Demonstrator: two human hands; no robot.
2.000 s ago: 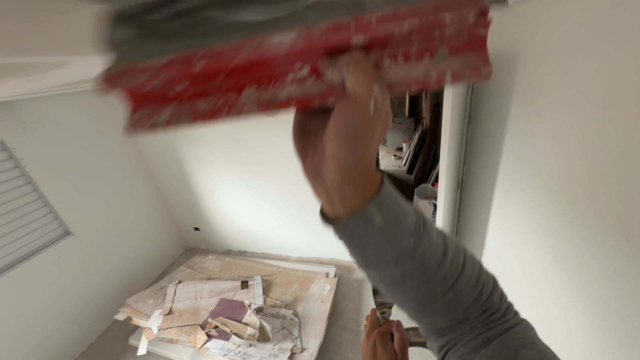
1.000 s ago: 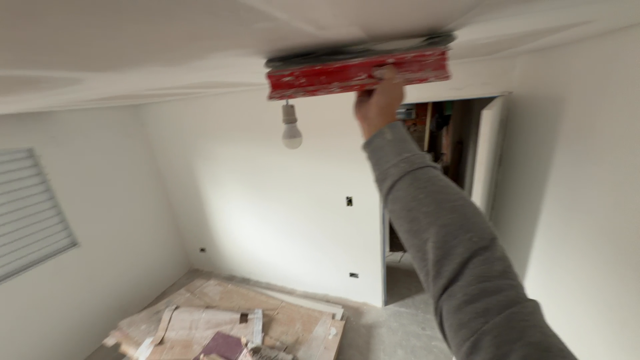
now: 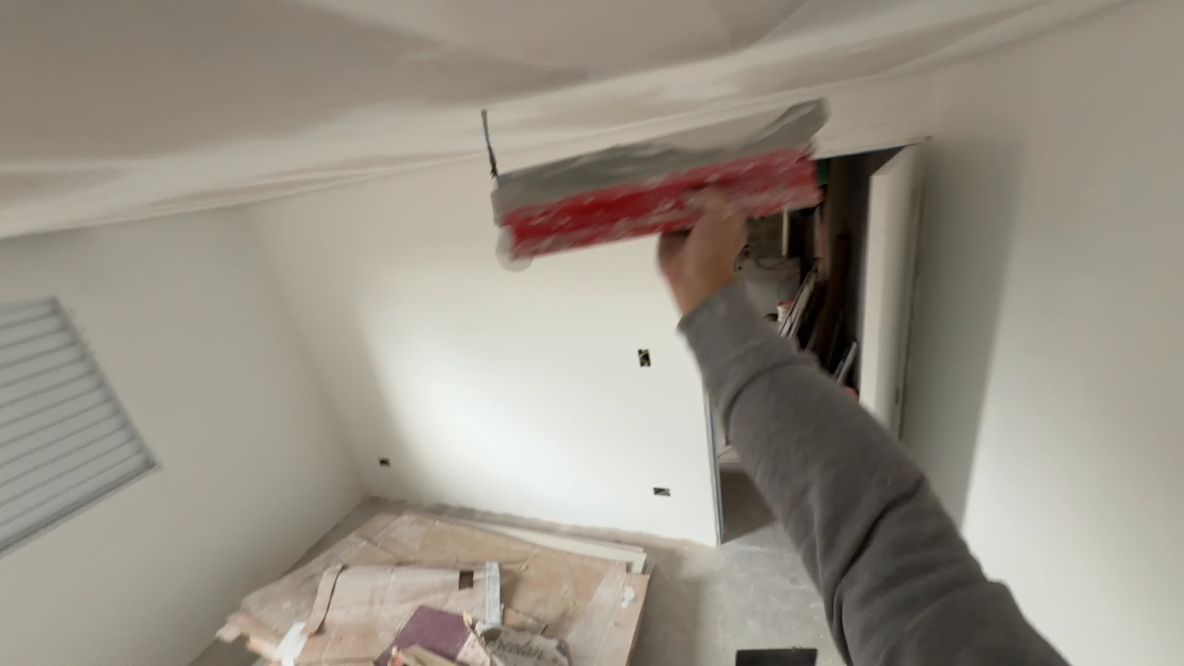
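A wide skimming blade [image 3: 661,199] with a red, plaster-smeared handle is raised just under the ceiling [image 3: 324,102]. Grey compound covers much of its long edge. My right hand [image 3: 708,252] grips the handle from below, right of its middle, with the grey-sleeved arm stretched up from the lower right. The blade hides most of a light bulb [image 3: 513,252] hanging on a short wire. Whether the blade touches the ceiling cannot be told. My left hand is out of view.
Cardboard sheets [image 3: 555,573] and scraps cover the floor at lower left. An open doorway with a white door [image 3: 893,287] stands at right. Louvred shutters [image 3: 65,416] are at left. A dark object [image 3: 775,657] shows at the bottom edge.
One second ago the blade was flatter and the bulb hung visible below it; now the blade tilts and covers the bulb. My left hand, seen low two seconds ago, has left the view.
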